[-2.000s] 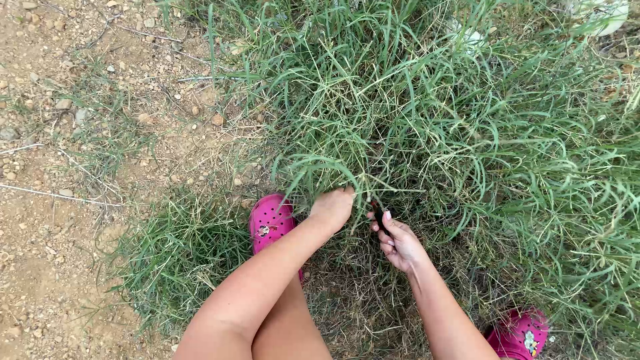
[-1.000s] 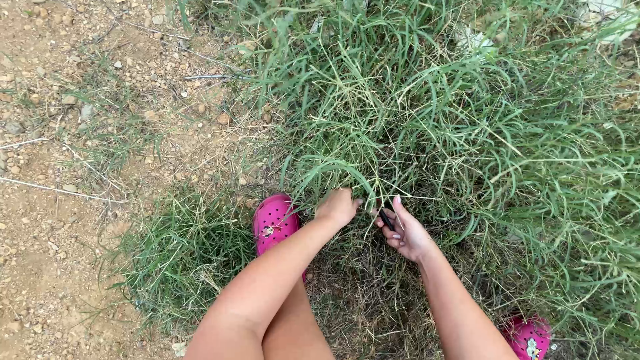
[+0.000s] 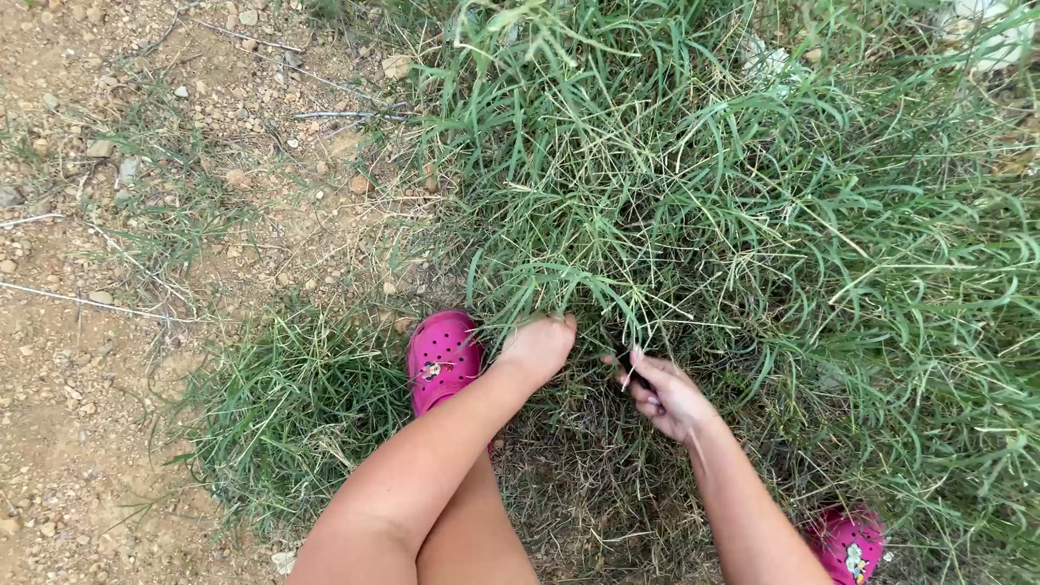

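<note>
My left hand (image 3: 539,348) is closed around a bunch of green grass (image 3: 561,280) at the middle of the view, its fingers partly hidden by blades. Just right of it, my right hand (image 3: 662,396) holds a small dark tool (image 3: 642,376) low among the stems. Most of that tool is hidden by my fingers and the grass, so its kind cannot be told. Short dry, brownish stems (image 3: 601,487) cover the ground below both hands.
Pink clogs are on my feet, one (image 3: 443,357) left of my left hand, the other (image 3: 849,543) at lower right. A separate heap of grass (image 3: 292,414) lies left of the first clog. Stony bare soil (image 3: 89,390) spans the left side; pale rocks (image 3: 991,36) show at upper right.
The dark tool showed more plainly beside my right hand two seconds ago and is now mostly hidden. My left hand keeps its hold on the grass.
</note>
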